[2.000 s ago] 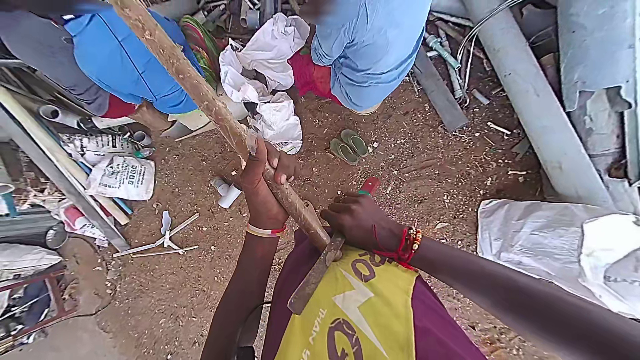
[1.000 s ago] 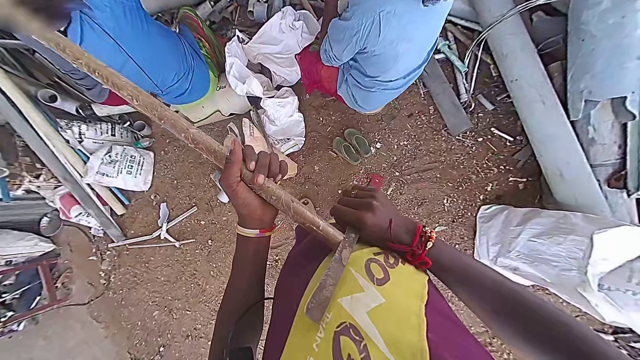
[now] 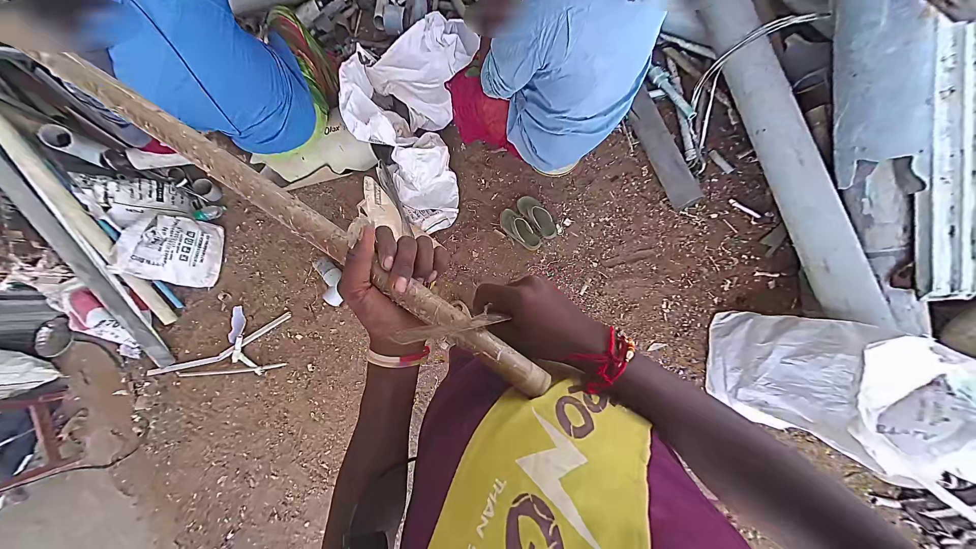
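A long, rough wooden pole [image 3: 198, 156] runs from the upper left down to my shirt, where its cut end rests or hangs close to the cloth. My left hand [image 3: 393, 274] is wrapped around it, palm up, a short way above that end. Across the pole, just below those fingers, lies a blurred knife blade [image 3: 442, 329], and my right hand [image 3: 534, 313] is closed on its handle, which the fist hides. A thin curl of wood shows at the pole beside the blade.
Two seated people, one in blue [image 3: 206, 69] and one in light blue [image 3: 572, 76], are ahead. Green sandals [image 3: 528, 223] lie on the dirt. Large grey pipes [image 3: 801, 175] and a white sack [image 3: 785, 366] are at right. Metal and wooden bars [image 3: 84, 252] lean at left.
The knife was lower, over my shirt near the pole's end, and now crosses the pole higher up. My right hand has moved up with it. The pole slants more to the left than two seconds ago.
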